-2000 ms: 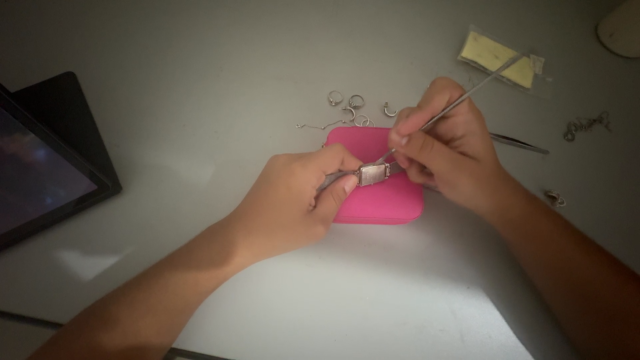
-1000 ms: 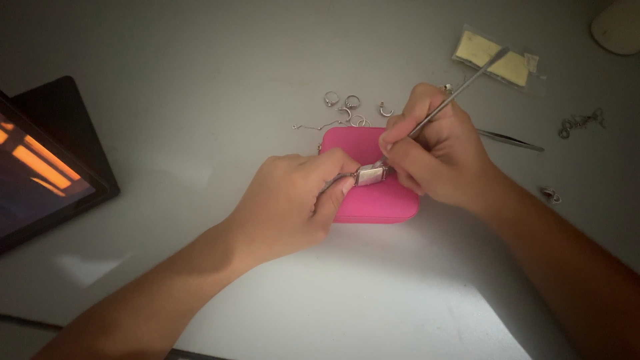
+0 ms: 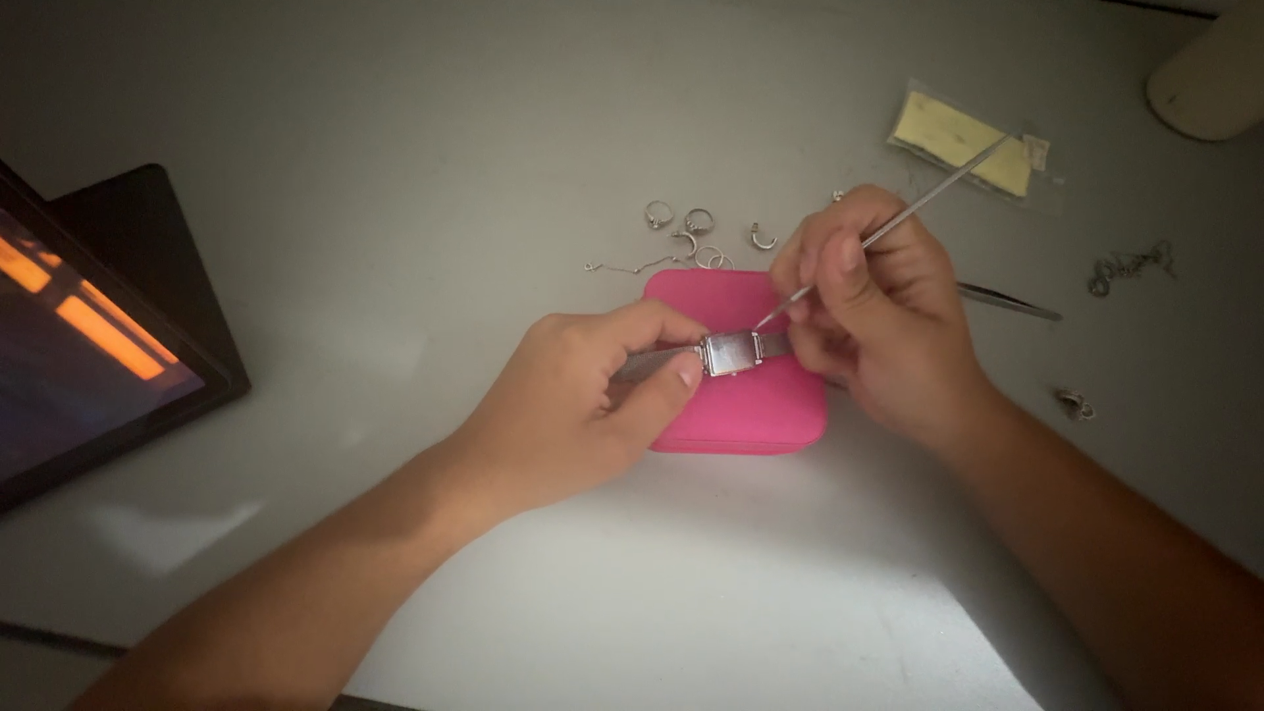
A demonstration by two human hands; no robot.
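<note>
A rectangular wristwatch (image 3: 731,354) with a metal mesh band is held over a pink zippered case (image 3: 741,420). My left hand (image 3: 592,395) pinches the band and the left edge of the watch case between thumb and fingers. In my right hand (image 3: 879,306) is a slim metal pick tool (image 3: 933,193), gripped like a pen. Its fine tip meets the upper right corner of the watch case, or hovers just over it; which one I cannot tell. The lower fingers of my right hand are by the right part of the band, whose end they hide.
Silver rings (image 3: 699,220), open hoops and a thin chain (image 3: 632,268) lie behind the case. Tweezers (image 3: 1012,301), a tangled chain (image 3: 1131,267), small jewelry (image 3: 1074,405) and a bagged yellow cloth or pad (image 3: 958,143) lie right. A tablet (image 3: 89,346) stands left, a beige container (image 3: 1210,79) far right.
The pick's tip end has moved from the watch's upper edge to its upper right corner, and the tool leans lower. Orange shapes have appeared on the tablet screen since the oldest frame.
</note>
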